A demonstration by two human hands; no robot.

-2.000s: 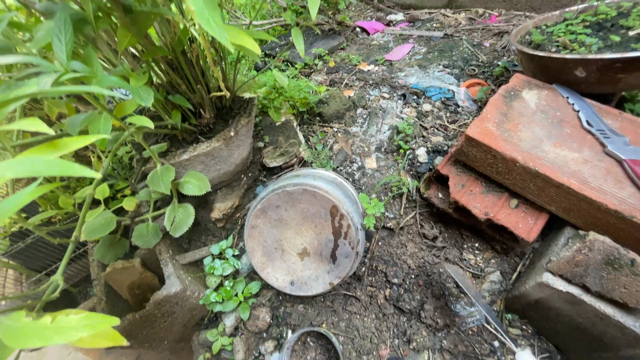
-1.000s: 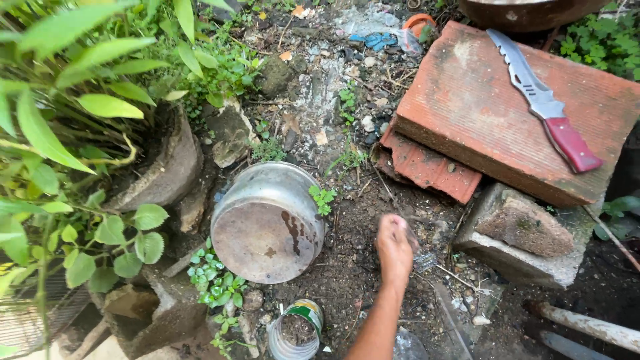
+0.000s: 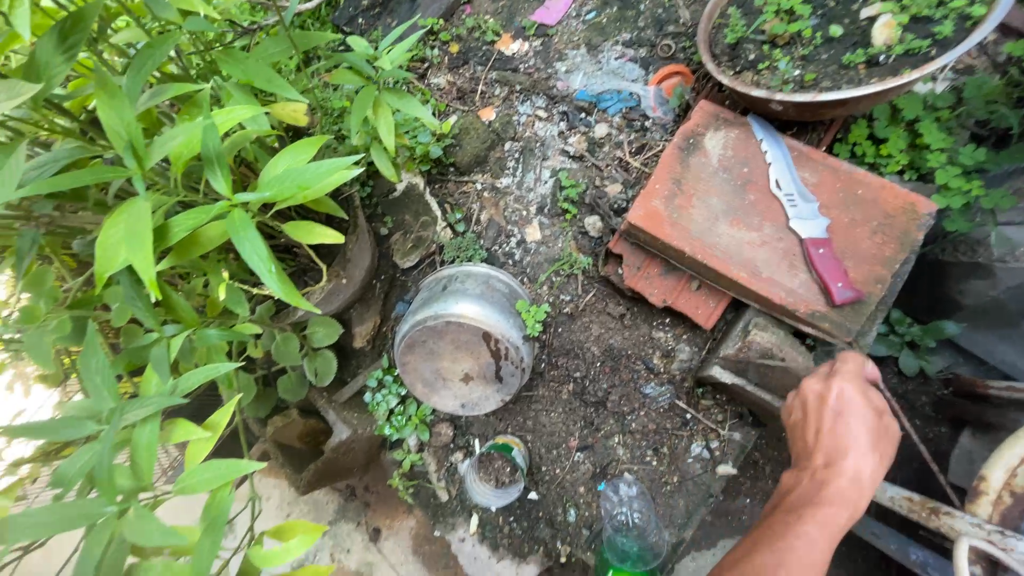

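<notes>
My right hand (image 3: 840,416) is at the lower right, its fingers curled closed around a thin dark stick (image 3: 920,436) beside the near corner of a red clay block (image 3: 712,192). The fingertips are hidden. On that block lies a knife with a serrated blade spine and a red handle (image 3: 832,272). An upturned metal pot (image 3: 464,352) rests on the soil at the centre. Below it stand a cut plastic container (image 3: 498,472) with soil inside and a clear plastic bottle (image 3: 632,524) with a green lower part. My left hand is out of view.
Leafy plants (image 3: 184,208) crowd the left side. A broken clay block (image 3: 672,280) and a grey concrete block (image 3: 756,352) lie by the red one. Behind them is a wide metal basin (image 3: 808,100) of soil and seedlings. Rusty metal bars (image 3: 952,520) lie at the lower right.
My right hand has moved from over the bare soil to the stick beside the clay block, where its fingers have closed. The pot and knife have stayed in place.
</notes>
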